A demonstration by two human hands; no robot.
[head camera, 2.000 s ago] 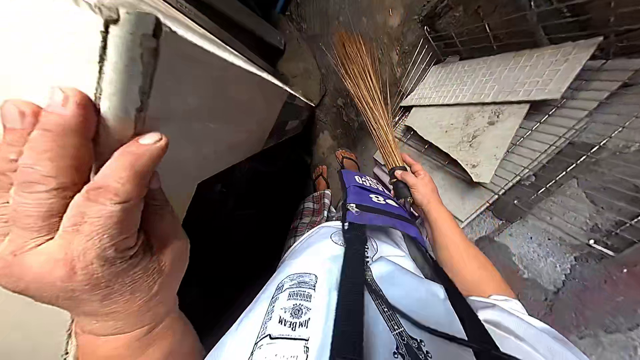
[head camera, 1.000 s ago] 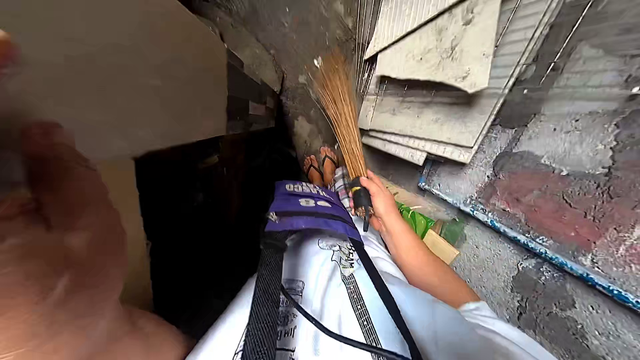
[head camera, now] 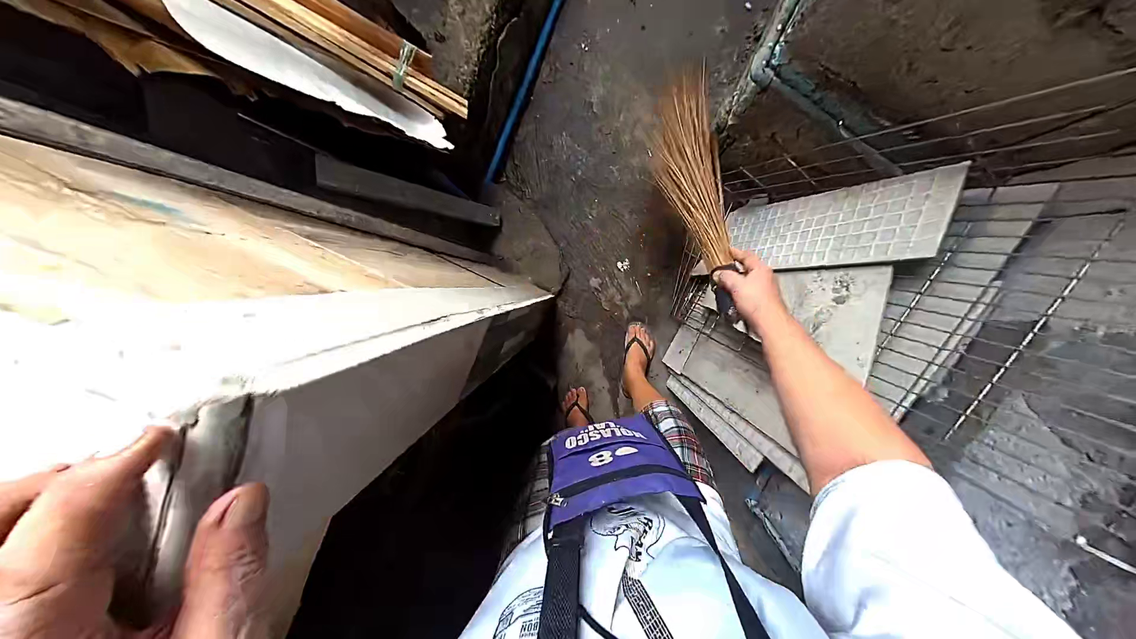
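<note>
At the right of centre, my right hand (head camera: 753, 291) grips the dark bound handle of a stick broom (head camera: 692, 164), its thin brown bristles fanned out over the concrete floor and slightly blurred at the tips. At the lower left, my left hand (head camera: 133, 541) is wrapped around a grey rounded edge piece (head camera: 206, 470) at the end of a pale panel, thumb on one side and fingers on the other. Part of that hand is cut off by the frame. A purple bag (head camera: 621, 470) with writing hangs at my front, above my feet in flip-flops.
Tiles (head camera: 852, 222) and wire racks (head camera: 994, 302) lean at the right. Wood strips (head camera: 355, 44) and a white sheet lie at the upper left, near a blue pipe (head camera: 525, 89). The long pale panel (head camera: 373, 328) borders the walkway, with a dark gap below it.
The broom and my right hand have moved forward, away from my body, and that arm is more stretched out. The view has shifted, bringing the wood strips and blue pipe into sight.
</note>
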